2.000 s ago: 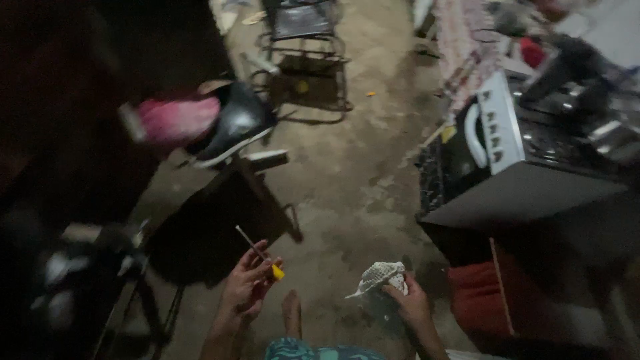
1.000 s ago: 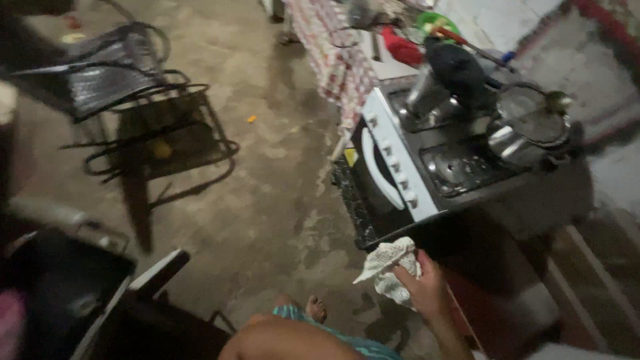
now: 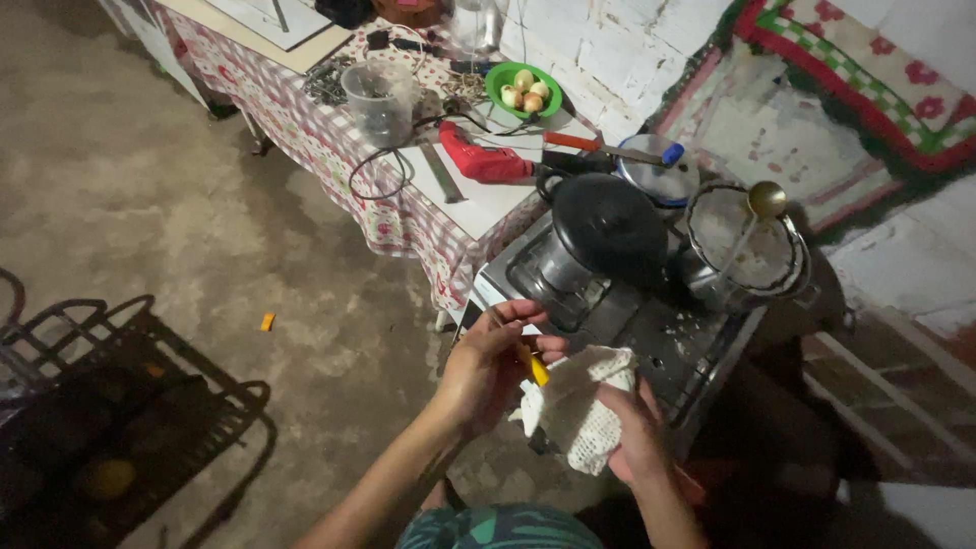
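My left hand (image 3: pixel 496 358) holds a thin tool with a yellow handle (image 3: pixel 538 370); the fingers hide much of it, so its kind cannot be told. The yellow end points toward a white openwork cloth (image 3: pixel 595 419). My right hand (image 3: pixel 640 431) grips this crumpled cloth at its right side. Both hands are close together in front of the stove's near edge.
A gas stove (image 3: pixel 633 328) bears a black-lidded pot (image 3: pixel 610 229) and a steel pot with a ladle (image 3: pixel 766 200). On the cloth-covered table (image 3: pixel 412 221) lie a red power drill (image 3: pixel 484 156), a plastic tub (image 3: pixel 379 103) and a green bowl of onions (image 3: pixel 553 101). A metal-framed chair (image 3: pixel 145 427) stands left.
The view has swung right toward the stove and table. My left hand, out of view one second ago, is now beside the cloth. My right hand still holds the cloth.
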